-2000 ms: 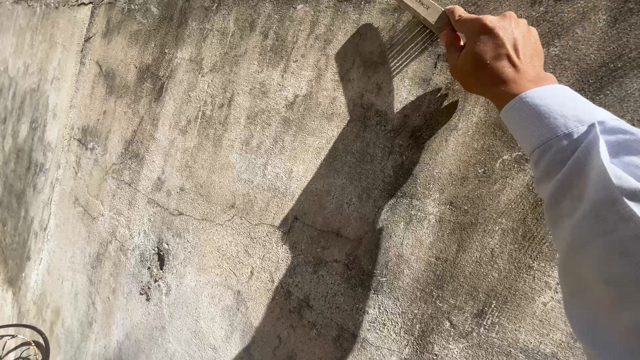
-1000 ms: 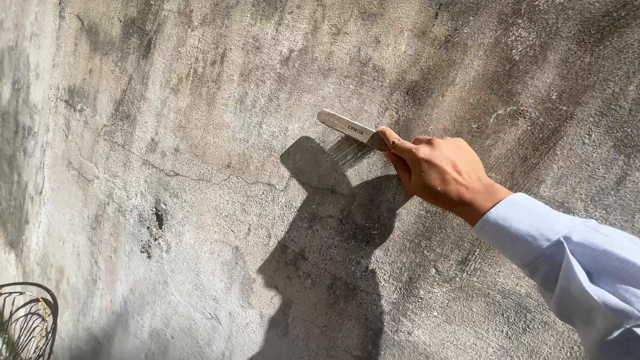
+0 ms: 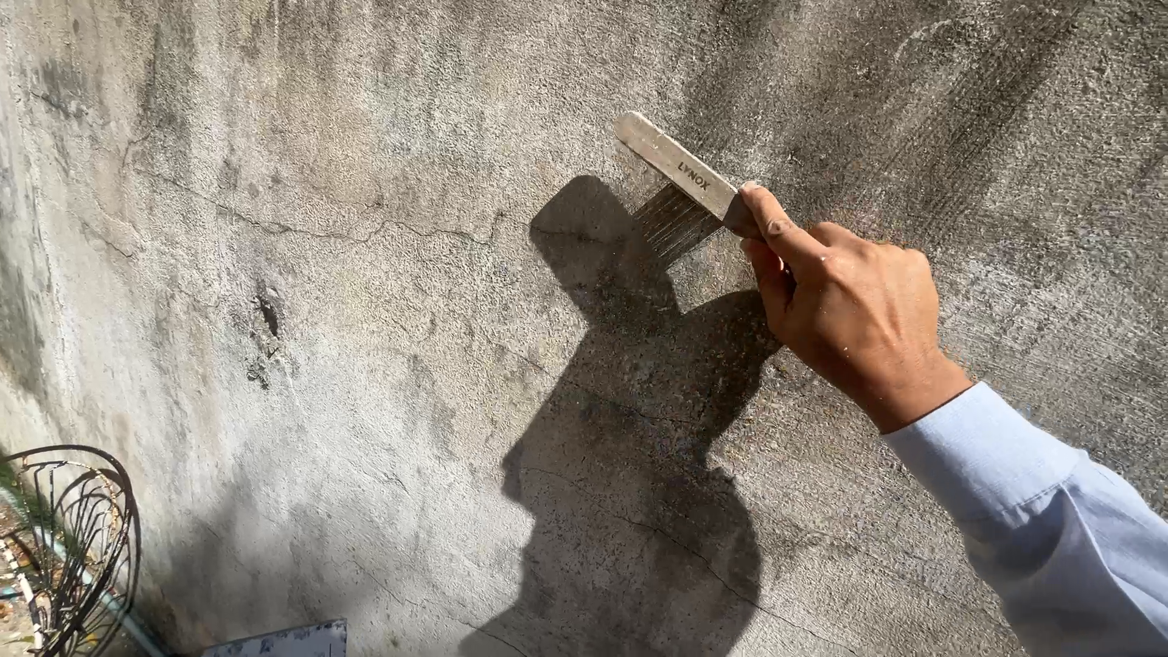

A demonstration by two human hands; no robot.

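My right hand, in a light blue sleeve, grips the dark end of a wire brush marked Lynox. The brush's pale grey back points to the upper left, and its thin bristles face the rough concrete wall. Whether the bristle tips touch the wall cannot be told. Thin cracks cross the stained plaster, and a small dark hole lies left of the brush. The shadow of my hand and arm falls on the wall below. My left hand is not in view.
A round wire frame stands at the lower left beside a pale green pipe. At the bottom edge, left of the middle, shows the corner of a speckled grey flat object.
My right hand and the brush have moved down the wall from near the top edge. The corner of the flat grey object has come into view at the bottom.
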